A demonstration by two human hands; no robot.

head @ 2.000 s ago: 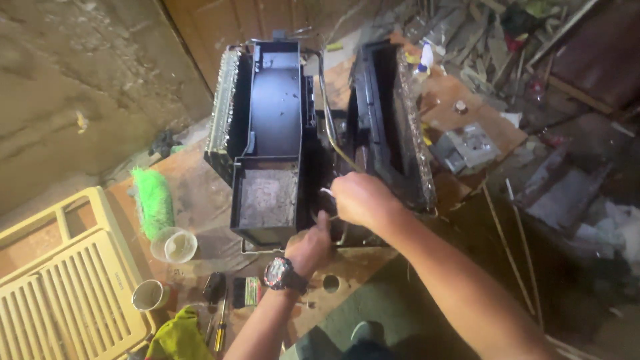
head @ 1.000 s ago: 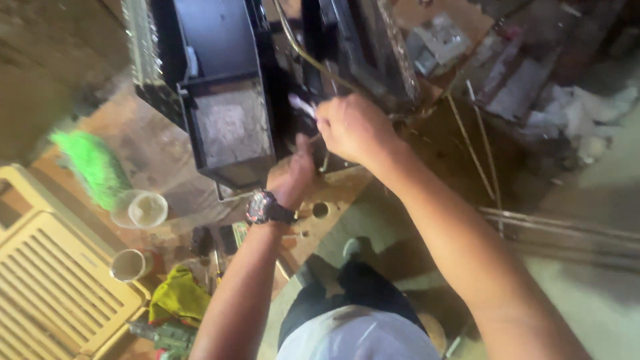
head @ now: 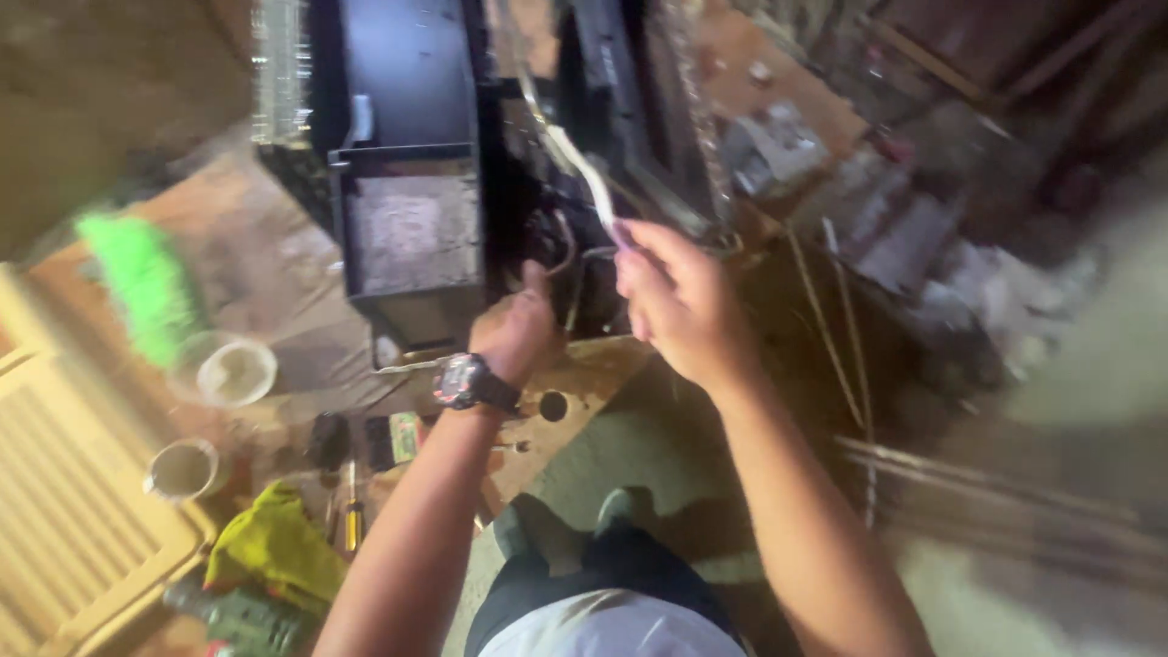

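An opened window-type air conditioner [head: 411,224] stands on the wooden board, with finned coils on its left and right sides. My right hand [head: 671,301] grips the near end of a pale, slim item [head: 589,178], possibly a sleeved cable or tube, which slants up and left over the unit's middle. My left hand [head: 518,328], with a watch on the wrist, rests at the unit's near edge by a curved thin pipe [head: 566,242]; its fingertips are blurred against the dark interior, and whether it holds anything does not show.
Left of the unit lie a green fluffy duster [head: 141,287], plastic tubs [head: 237,372], a cup [head: 182,470], a cream louvred panel [head: 73,493], a yellow cloth [head: 278,547], a screwdriver [head: 354,520] and a power drill [head: 246,620]. Rods [head: 844,338] and debris lie at right.
My right hand has moved right, away from my left hand, and the pale item now stretches out from its fingers. The view has moved closer to the unit since the oldest frame.
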